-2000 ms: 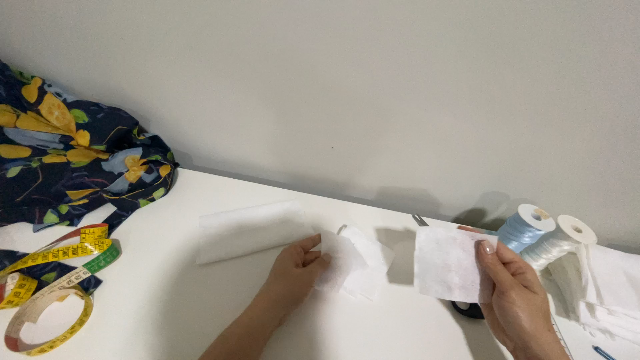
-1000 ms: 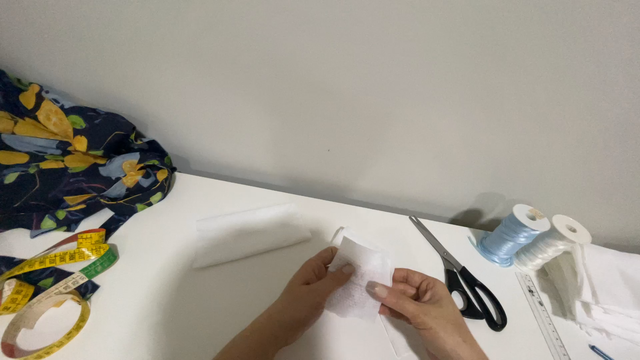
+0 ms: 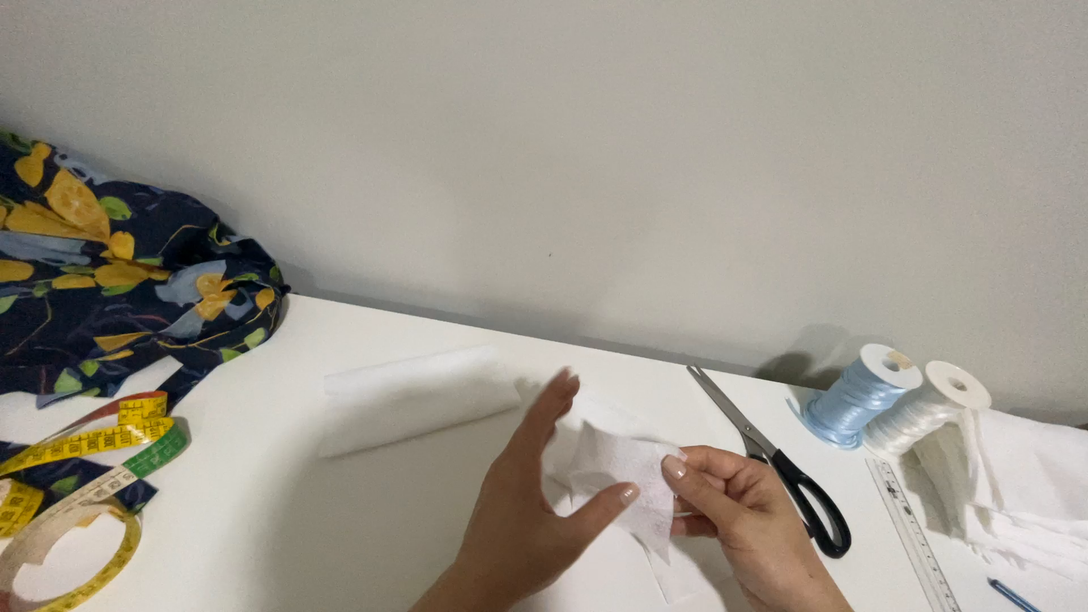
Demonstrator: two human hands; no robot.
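A small piece of thin white fabric (image 3: 625, 463) is pinched at its right edge between the thumb and fingers of my right hand (image 3: 744, 510). My left hand (image 3: 535, 493) is at the piece's left side, thumb and fingers spread wide, with the thumb tip over the fabric. Whether that thumb touches it is unclear. Below lies more white fabric (image 3: 671, 582) on the table, partly hidden by my hands. Just right of my right hand are black-handled scissors (image 3: 773, 455). A folded white cloth (image 3: 421, 399) lies behind and left of my left hand.
Navy fabric with a yellow fruit print (image 3: 127, 272) and a curled measuring tape (image 3: 153, 438) are at left. On the right stand spools of light blue ribbon (image 3: 858, 395) and white ribbon (image 3: 922, 408), by a clear ruler (image 3: 914, 531), white cloth (image 3: 1020, 484) and a blue pen-like object (image 3: 1011, 595).
My right hand has come left and down with its white piece, uncovering the scissors and ruler. My left hand held fabric in both earlier frames; its fingers have now spread apart.
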